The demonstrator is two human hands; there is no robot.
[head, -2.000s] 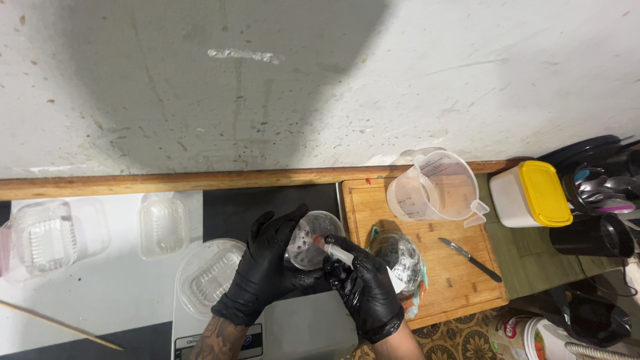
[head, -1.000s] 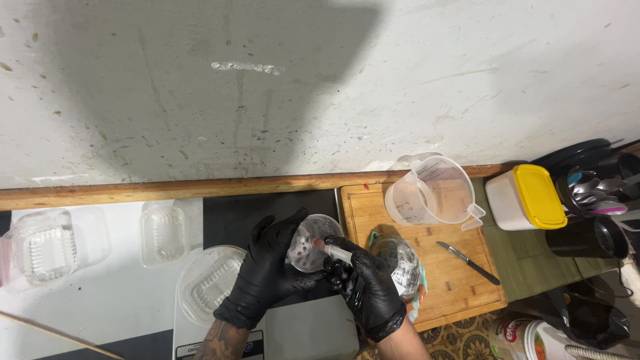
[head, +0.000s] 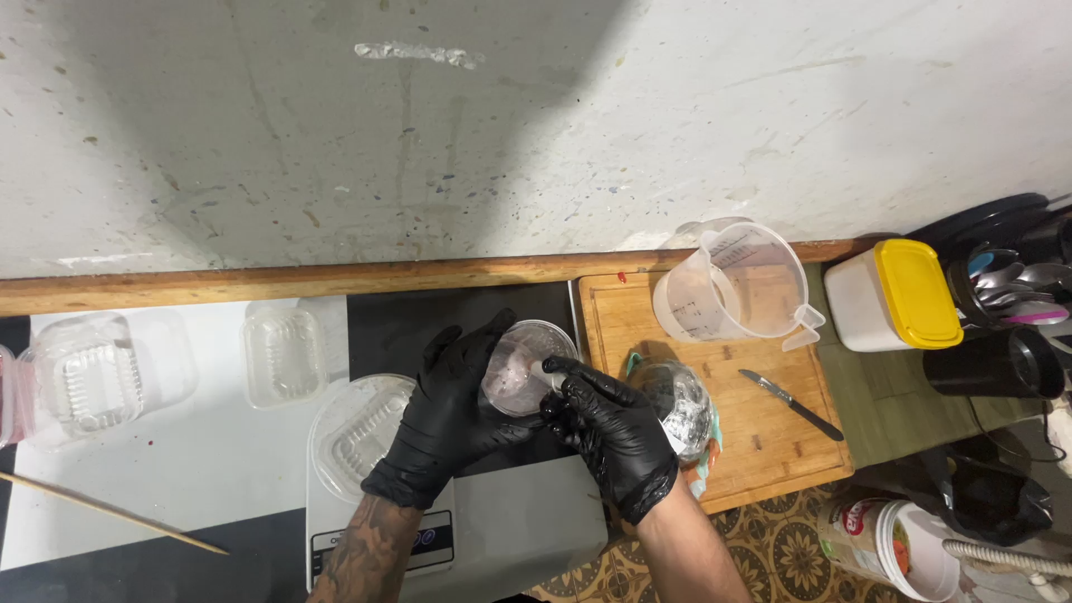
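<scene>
My left hand [head: 456, 410], in a black glove, holds a round clear plastic cup [head: 536, 339] tilted so its mouth shows. Pinkish, wet-looking contents lie inside. The fingers of my right hand [head: 611, 427], also black-gloved, grip a small pale utensil [head: 553, 378] at the cup's mouth; its exact kind is hidden by my fingers. Under my left wrist a clear plastic tray [head: 364, 435] rests on a kitchen scale [head: 385, 540]. Just beyond my right hand, a plastic-wrapped round item [head: 687, 406] sits on the wooden cutting board [head: 754, 452].
A clear measuring jug [head: 687, 306] and a knife [head: 791, 405] lie on the board. Right of it stand a yellow-lidded container [head: 921, 293] and a black cup of spoons [head: 963, 289]. Leftward are clear plastic trays [head: 285, 356] and a wooden stick [head: 117, 512]. A wall rises behind.
The pale utensil in my right hand shows less than before, and my right fingers sit at the cup's rim. My left hand still holds the cup.
</scene>
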